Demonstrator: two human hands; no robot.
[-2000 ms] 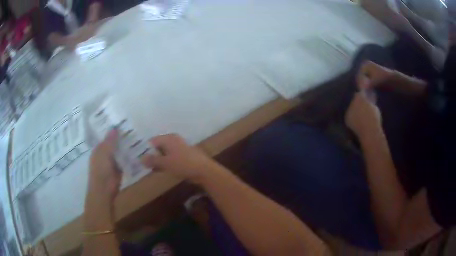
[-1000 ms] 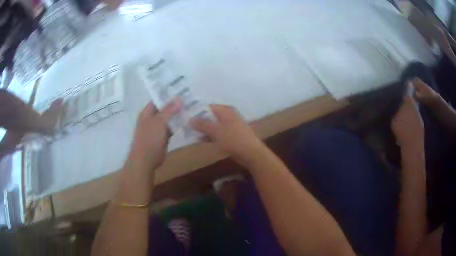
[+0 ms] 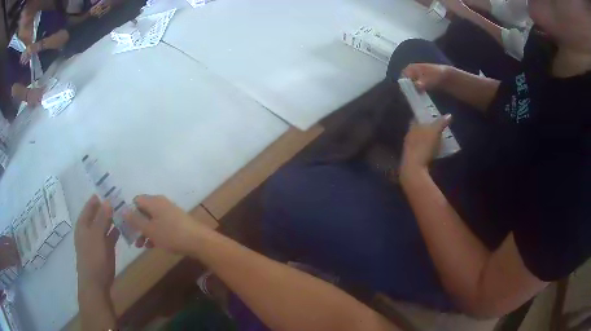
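A narrow white printed leaflet strip (image 3: 104, 184) with dark heading bars is held in both hands above the near edge of the table, its far end pointing up and left. My left hand (image 3: 96, 236) grips its left side with thumb and fingers. My right hand (image 3: 155, 223) grips its lower right part. The palm side of my left hand and the strip's underside are hidden.
A row of white cartons (image 3: 42, 220) lies at the left. The white sheeted table (image 3: 214, 129) has a brown edge. A person at the right holds a carton (image 3: 424, 110). Printed sheets (image 3: 144, 32) lie at the far side; other people sit beyond.
The view has swung right, showing more of the neighbouring person. The strip looks narrower than before; both hands still hold it. The other person's hand near the row of cartons is now mostly out of view.
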